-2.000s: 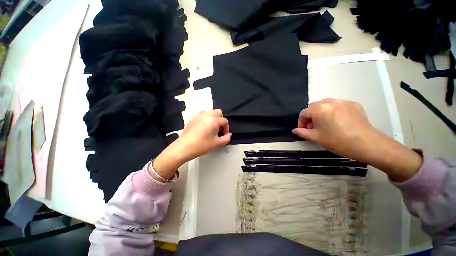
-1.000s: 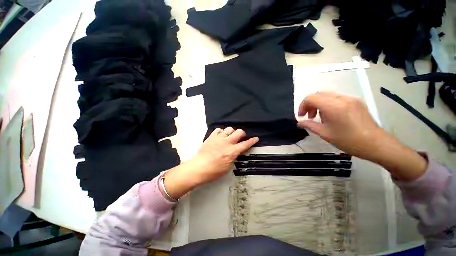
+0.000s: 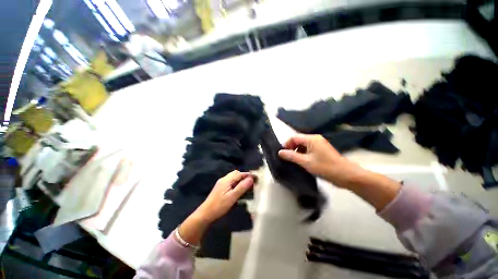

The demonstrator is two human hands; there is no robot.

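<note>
A black fabric panel [image 3: 286, 173] is lifted in the air, blurred and bunched into a narrow slanting shape. My right hand [image 3: 316, 158] pinches it near its upper right edge. My left hand [image 3: 224, 199] is left of the panel, over the right side of the long, rippled black stack [image 3: 218, 147]. Its thumb and fingers are close together; whether they hold an edge cannot be told. Several narrow black strips [image 3: 363, 260] lie in parallel rows at the lower right, partly cut off by the right sleeve.
A flatter black heap [image 3: 349, 109] lies beyond my right hand. A large bunch of black pieces [image 3: 464, 117] is at the far right. Pale sheets [image 3: 87, 190] lie at the table's left edge. Yellow-edged stacks [image 3: 84, 90] and a blurred person [image 3: 148, 54] are in the background.
The view has swung up and left. The panel has left the board and is lifted beside the stack, in my right hand. My left hand no longer presses flat on it.
</note>
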